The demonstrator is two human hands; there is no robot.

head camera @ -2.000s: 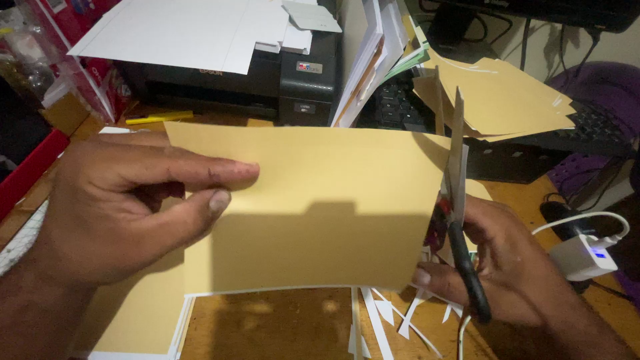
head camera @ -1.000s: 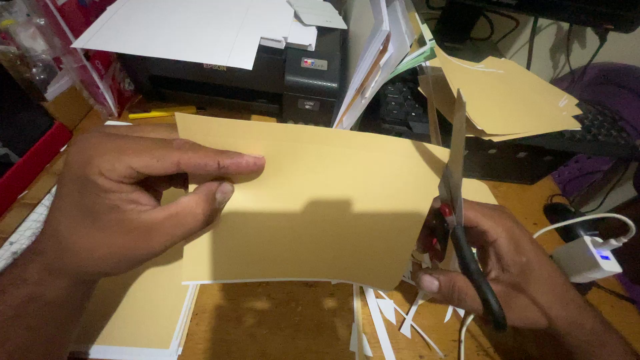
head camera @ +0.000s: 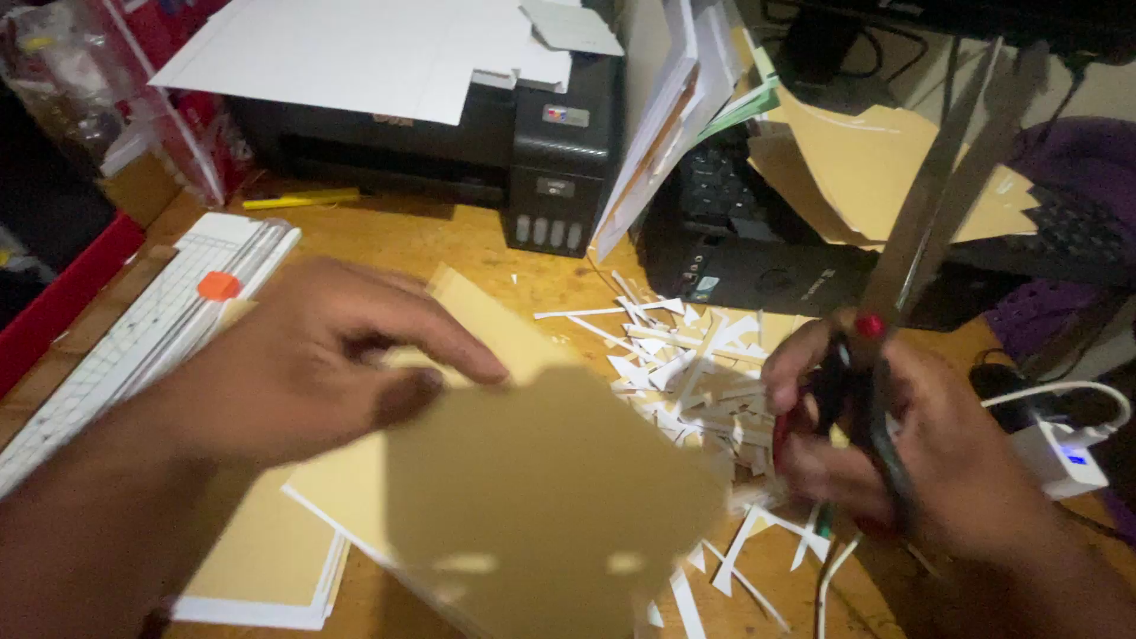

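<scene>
A tan sheet of paper (head camera: pixel 550 479) with a white underside lies tilted in front of me, my shadow across it. My left hand (head camera: pixel 355 355) is over its upper left part, thumb and forefinger on or just above the sheet; blur hides whether they pinch it. To the right, my right hand (head camera: pixel 852 426) grips a pair of scissors (head camera: pixel 923 204) by black and red handles, blades pointing up and away from the sheet. Tan sheets with white edges (head camera: pixel 257 550) lie at the lower left. Paper offcuts (head camera: pixel 692 364) are heaped between the sheet and my right hand.
A white paper trimmer (head camera: pixel 133 346) with an orange slider lies at the left. Behind are a black printer (head camera: pixel 559 160) carrying white sheets, upright papers (head camera: pixel 666 115), and a keyboard (head camera: pixel 719 195) near more tan sheets (head camera: pixel 870 169). A white adapter with a cable (head camera: pixel 1056 453) sits at the right.
The tan sheet has turned and dropped from its raised, level position. The scissors have moved away from its right edge. The trimmer and the offcut heap have come into view.
</scene>
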